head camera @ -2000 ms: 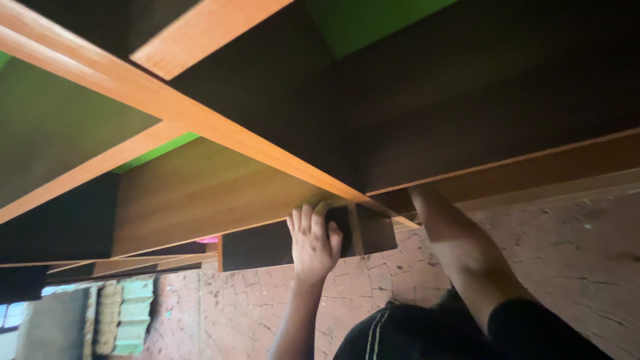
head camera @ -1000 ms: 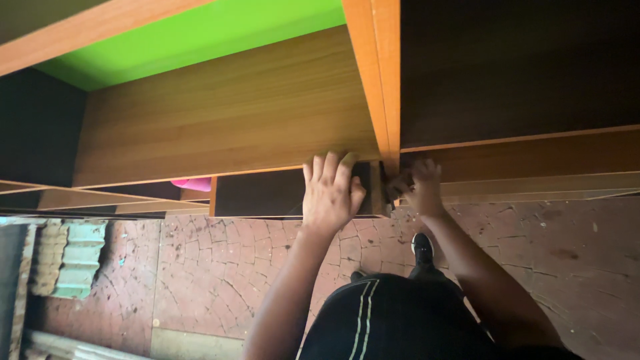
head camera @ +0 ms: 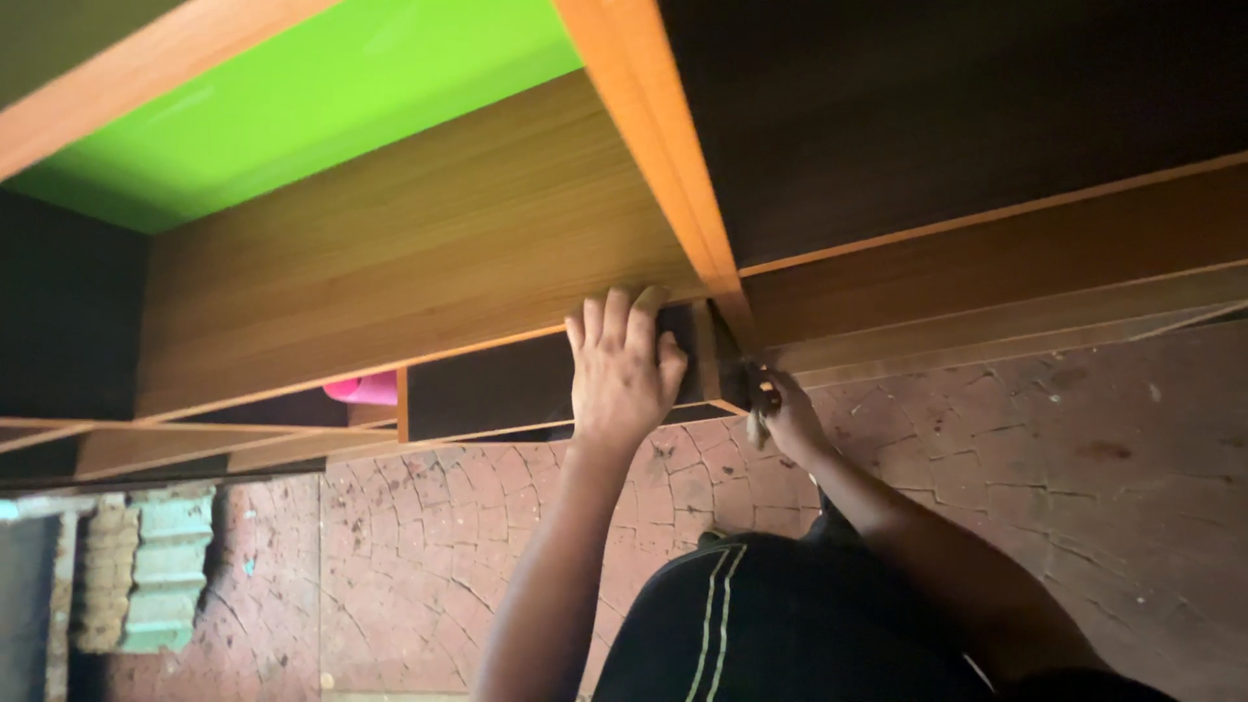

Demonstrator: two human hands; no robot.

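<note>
A tall wooden shelving unit with orange edging fills the upper view. My left hand (head camera: 624, 375) rests over the front edge of a wood-grain shelf board (head camera: 419, 244), its fingertips on the board's surface and its thumb held apart. To the right and lower, my right hand (head camera: 792, 417) has its fingers curled round a small greyish object (head camera: 757, 427), too small to name, beside the foot of the orange upright (head camera: 663, 127). Dark compartments of the unit lie behind and below my left hand.
A bright green back panel (head camera: 322, 97) closes the compartment at upper left. A pink object (head camera: 363, 388) sits in a lower compartment. Corrugated sheets (head camera: 166, 570) lie at the lower left on the cracked reddish paved floor (head camera: 439, 546).
My right hand, partly hidden behind the shelf's edge two seconds ago, now shows below it with a small object in its fingers. My left hand stays on the shelf edge. The view has turned.
</note>
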